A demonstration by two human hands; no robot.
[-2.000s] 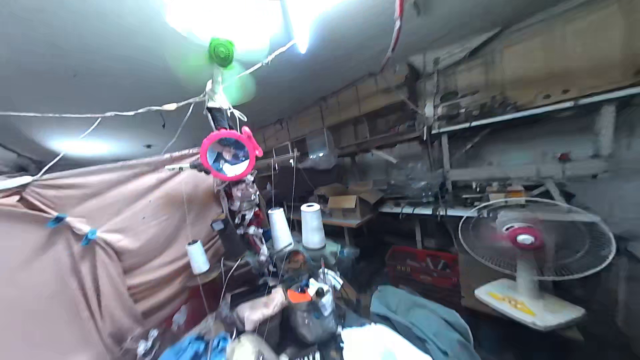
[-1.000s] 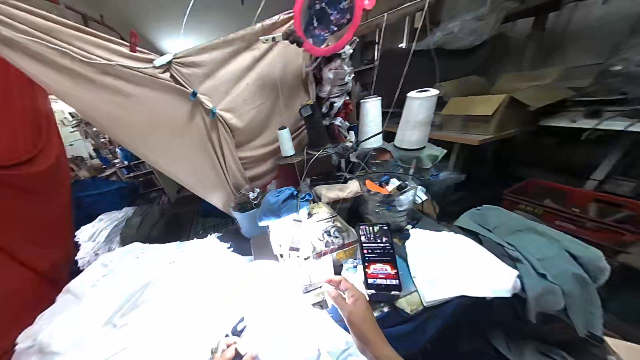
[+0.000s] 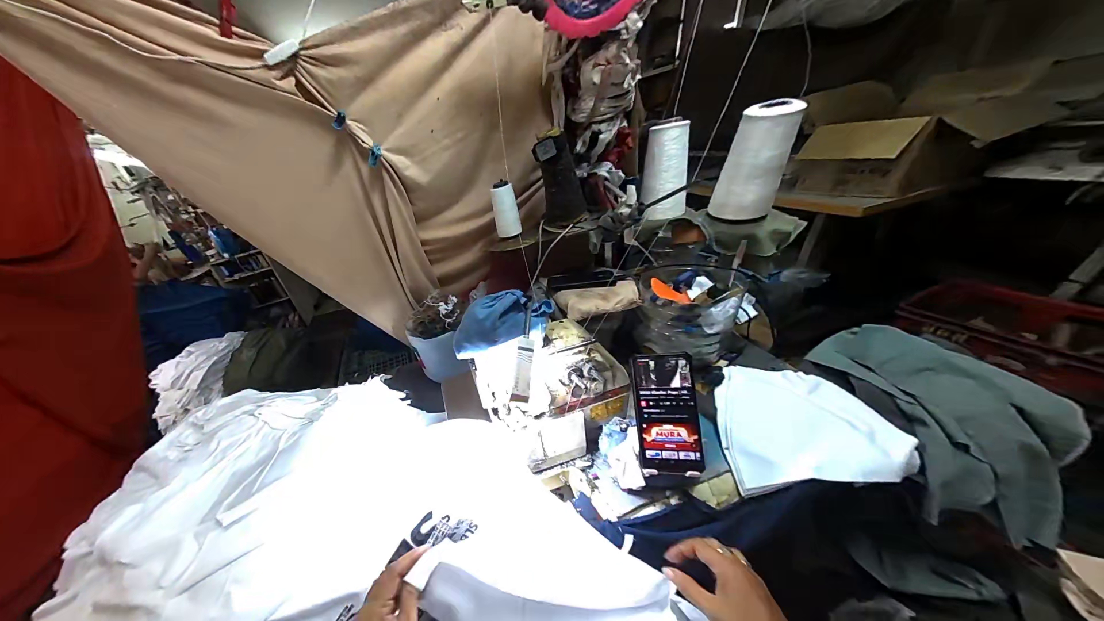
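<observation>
White fabric with a dark print (image 3: 517,526) lies spread in front of the sewing machine (image 3: 561,371). At the bottom centre my left hand (image 3: 395,591) pinches an edge of this fabric between thumb and fingers. My right hand (image 3: 724,578), wearing a ring, is at the fabric's right side with thumb and fingers apart; nothing shows between them. A smartphone (image 3: 668,418) with a lit screen stands upright just right of the machine. Folded white cloth pieces (image 3: 802,431) lie right of the phone. Bright lamp light washes out part of the machine and fabric.
A large heap of white garments (image 3: 207,492) fills the left side. Thread cones (image 3: 757,159) stand behind the machine near a clear tub of scraps (image 3: 690,310). Grey-green cloth (image 3: 957,414) lies at the right, with a red crate (image 3: 1018,319) beyond. A beige curtain (image 3: 345,198) hangs behind.
The view has swung down from the ceiling and fan to the work area. Since one second ago, my right hand has moved away from beside the phone, down and to the right.
</observation>
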